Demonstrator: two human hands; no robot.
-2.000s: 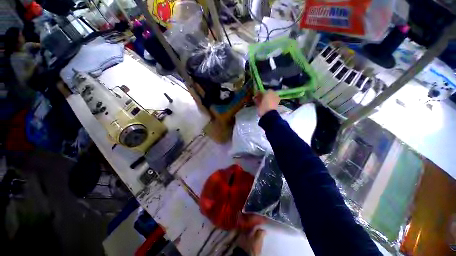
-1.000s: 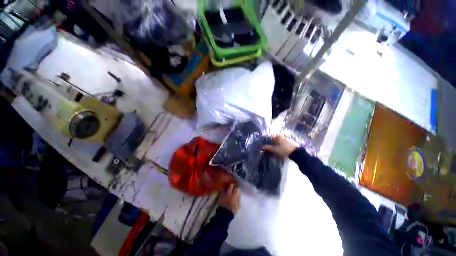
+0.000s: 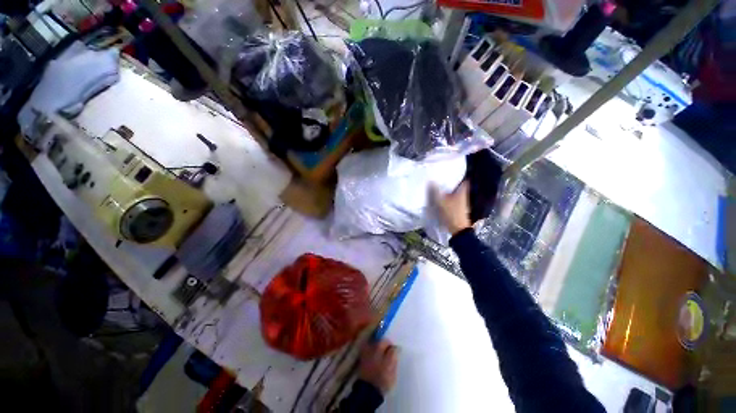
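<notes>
A clear plastic bag with dark contents (image 3: pixel 411 97) lies over the green plastic basket (image 3: pixel 391 31) and hides most of it. A white plastic bag (image 3: pixel 375 189) lies just in front of it. My right hand (image 3: pixel 453 208) is at the right side of the white bag, slightly blurred; whether it grips the bag cannot be told. My left hand (image 3: pixel 378 365) rests at the table edge near the blue strip, its fingers partly hidden. The red plastic bag (image 3: pixel 313 306) sits tied and round on the table, left of and above my left hand, apart from it.
The cream-yellow sewing machine (image 3: pixel 133 193) stands at the left. Clear plastic-covered sheets, green (image 3: pixel 593 270) and orange (image 3: pixel 658 302), lie at the right. A slanted pole (image 3: pixel 605 93) crosses the upper right. A white machine (image 3: pixel 658 93) stands at the far right.
The clear bag with dark contents has moved from beside the red bag up onto the green basket. My right hand has moved away from that bag to the white bag. The red bag sits apart from my left hand.
</notes>
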